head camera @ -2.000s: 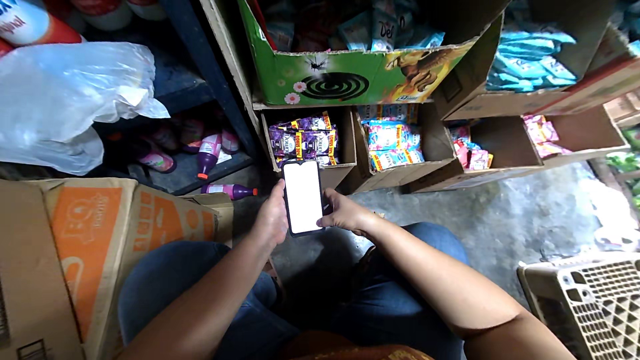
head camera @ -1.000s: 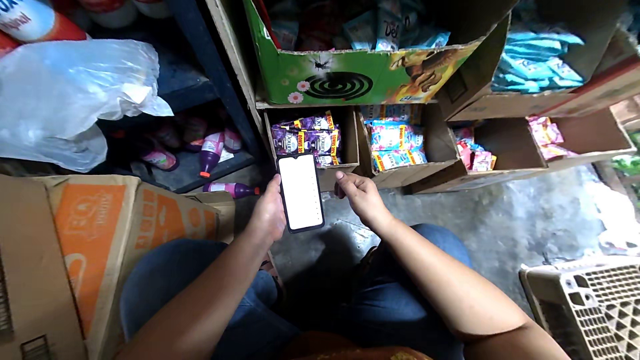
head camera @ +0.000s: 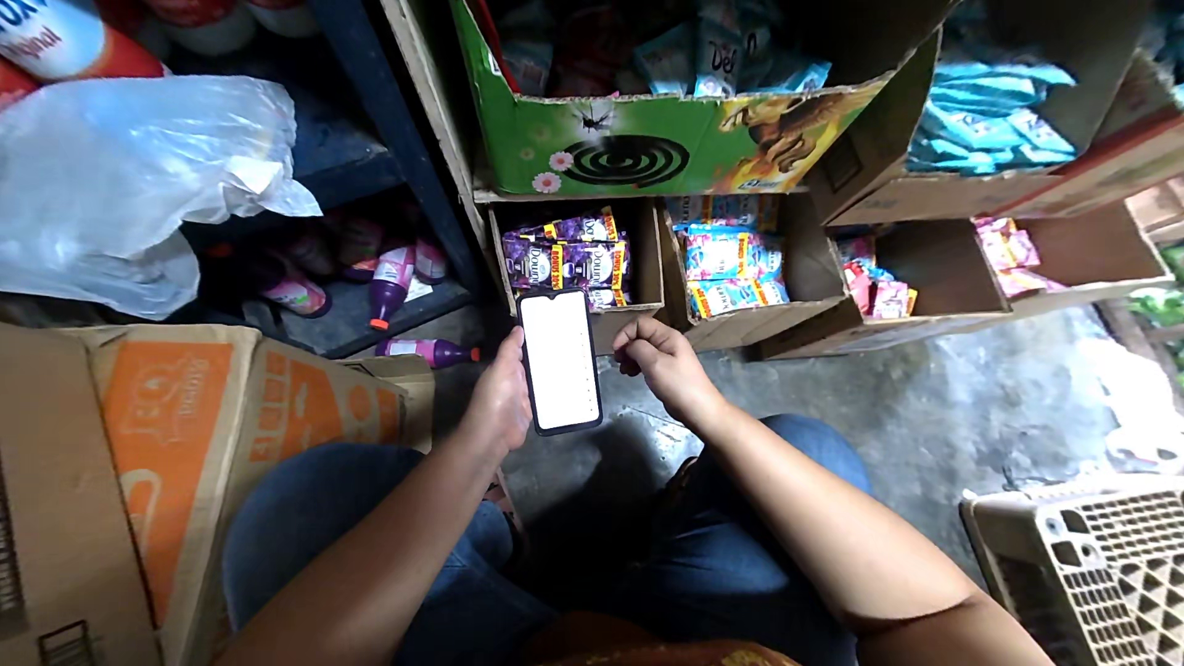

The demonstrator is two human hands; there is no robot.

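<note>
My left hand (head camera: 504, 393) holds a dark-framed smartphone (head camera: 561, 363) upright by its left edge, its screen lit white. Just right of the phone, my right hand (head camera: 664, 363) hovers with its fingers curled in and nothing seen in it; it does not touch the phone. Beyond the phone's top edge, purple Downy sachets (head camera: 566, 254) lie in an open cardboard box. Blue and pink sachets (head camera: 731, 264) fill part of the box to its right.
A green carton (head camera: 610, 139) of packets stands above the sachet boxes. Purple bottles (head camera: 392, 282) lie on a dark shelf at left, below a plastic bag (head camera: 139, 176). Cardboard boxes (head camera: 250, 407) stand near my left leg, a beige plastic crate (head camera: 1045, 518) at lower right.
My right hand was at the phone's lower right edge two seconds ago; it has moved off to the right and its fingers are now curled. The phone stays in my left hand.
</note>
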